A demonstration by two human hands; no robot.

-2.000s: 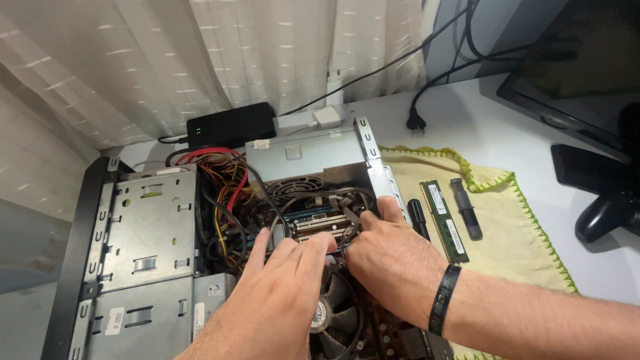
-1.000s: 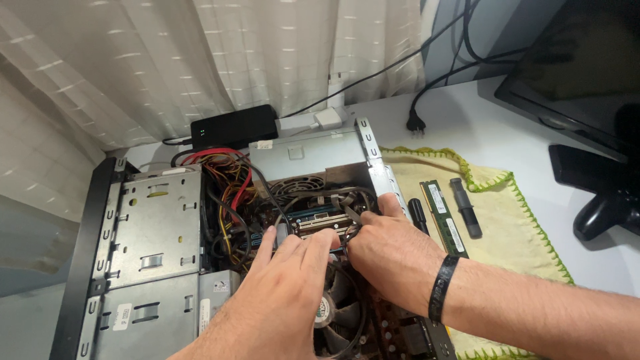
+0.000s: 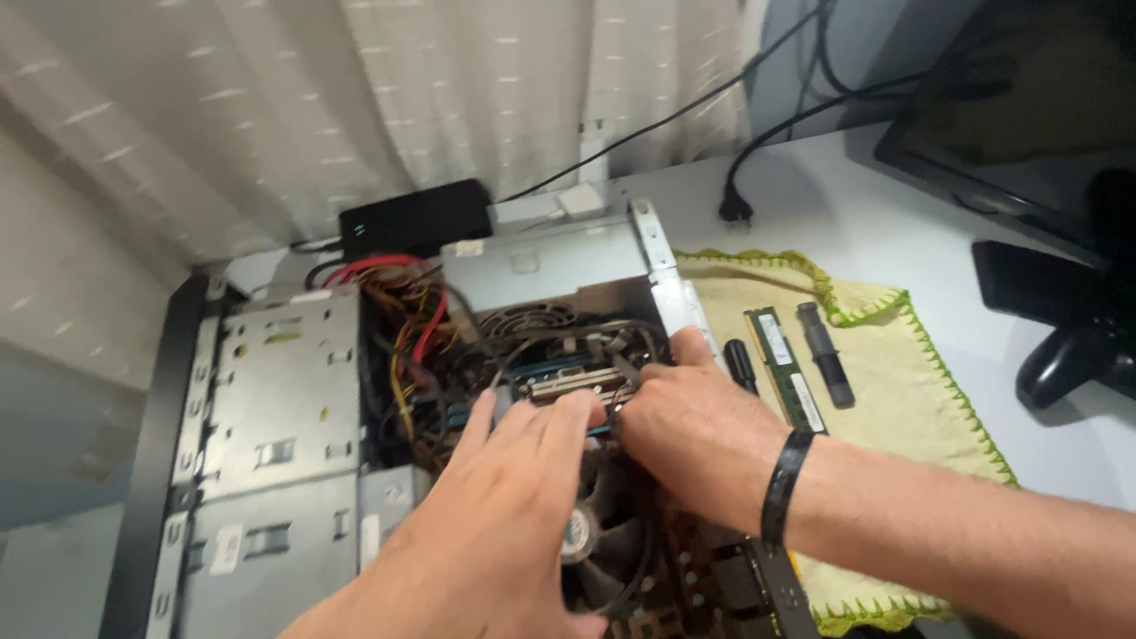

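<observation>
An opened desktop computer case (image 3: pixel 288 390) lies before me, its metal drive cage at left and power supply (image 3: pixel 550 262) at the back. My left hand (image 3: pixel 510 479) reaches in, fingertips by the memory slots (image 3: pixel 577 382) on the motherboard, just above the CPU fan (image 3: pixel 603 532). Beside it my right hand (image 3: pixel 692 408) is curled, thumb near the case's metal edge, fingers down among thin dark cables; what they touch is hidden. Right of the case, a green memory module (image 3: pixel 785 368), a dark tube-shaped tool (image 3: pixel 825 355) and a black handle (image 3: pixel 739 364) lie on a yellow cloth (image 3: pixel 896 417).
A black power adapter (image 3: pixel 417 217) and a white plug (image 3: pixel 581 201) sit behind the case, near the curtain (image 3: pixel 497 89). A black power plug (image 3: pixel 735 209) rests on the white table. At right stand a monitor (image 3: pixel 1021 133) and a black game controller (image 3: pixel 1074 364).
</observation>
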